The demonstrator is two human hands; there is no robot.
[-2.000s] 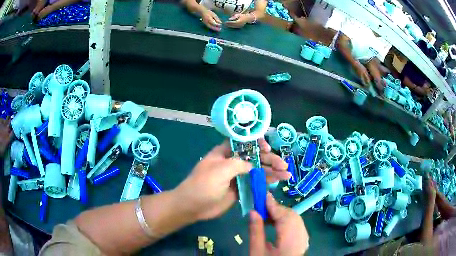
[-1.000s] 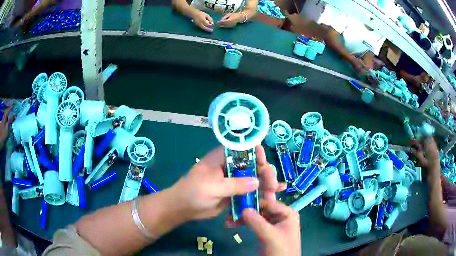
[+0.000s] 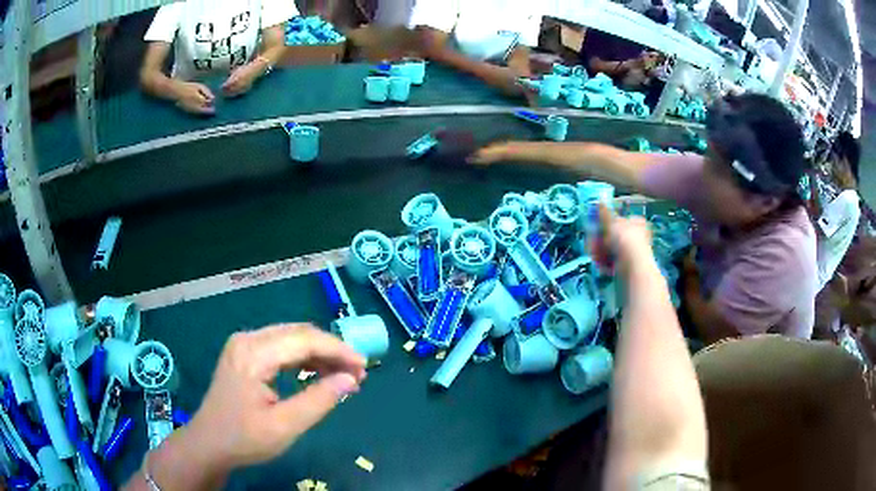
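My left hand (image 3: 279, 391) is over the green surface with fingers curled and apart, holding nothing visible. A turquoise fan unit (image 3: 361, 336) lies just beyond its fingertips, its blue battery (image 3: 332, 291) beside the handle. My right hand (image 3: 620, 238) reaches out to the right side of the pile of fan units. It grips a fan unit (image 3: 596, 192), whose turquoise head and a bit of blue show at the fingers; the rest is hidden. Units in the pile (image 3: 472, 246) have blue batteries in open handles. Small cream pads (image 3: 364, 464) lie near the front.
Another heap of fan units (image 3: 60, 384) is at the left. A conveyor belt (image 3: 221, 197) with pale metal edging carries a few parts. A person (image 3: 754, 221) at the right reaches an arm over the belt. Other workers sit across it. A metal upright (image 3: 34, 182) stands left.
The view has turned right. My hands have parted; my right hand has moved far right to the pile, and my left hand has let go of the fan unit. The neighbour's arm now extends over the belt.
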